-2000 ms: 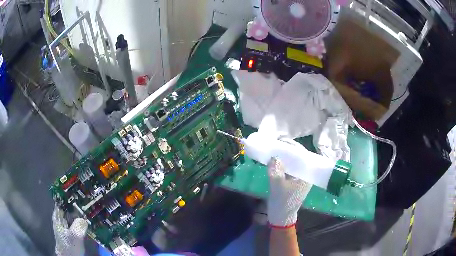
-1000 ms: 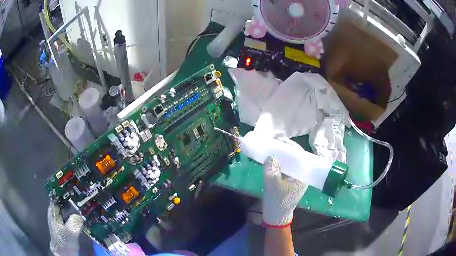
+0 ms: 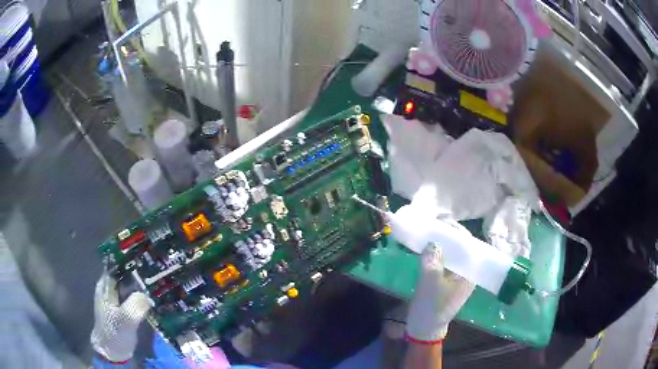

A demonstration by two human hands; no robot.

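Observation:
A large green circuit board (image 3: 325,249) lies slanted in front of me, its far right end over the green bench corner. My left hand (image 3: 119,317), in an off-white knitted glove, holds its near left corner. My right hand (image 3: 436,299), gloved with a red cuff edge, grips a fat white adhesive syringe (image 3: 458,249) with a green cap (image 3: 515,279). The thin needle (image 3: 371,207) points left over the board's right part; whether its tip touches the board I cannot tell. White blobs cover parts near the board's middle, beside two orange wound blocks (image 3: 196,226).
A crumpled white heap (image 3: 469,169) lies on the green mat (image 3: 541,310) behind the syringe. A clear air hose (image 3: 586,252) curves from the cap. A pink fan (image 3: 477,39), a controller with red display (image 3: 410,107) and a cardboard box (image 3: 552,94) stand behind. White cylinders (image 3: 149,180) stand left.
The whole scene has shifted right and slightly down in the view. Board, syringe and both hands keep nearly the same places relative to each other.

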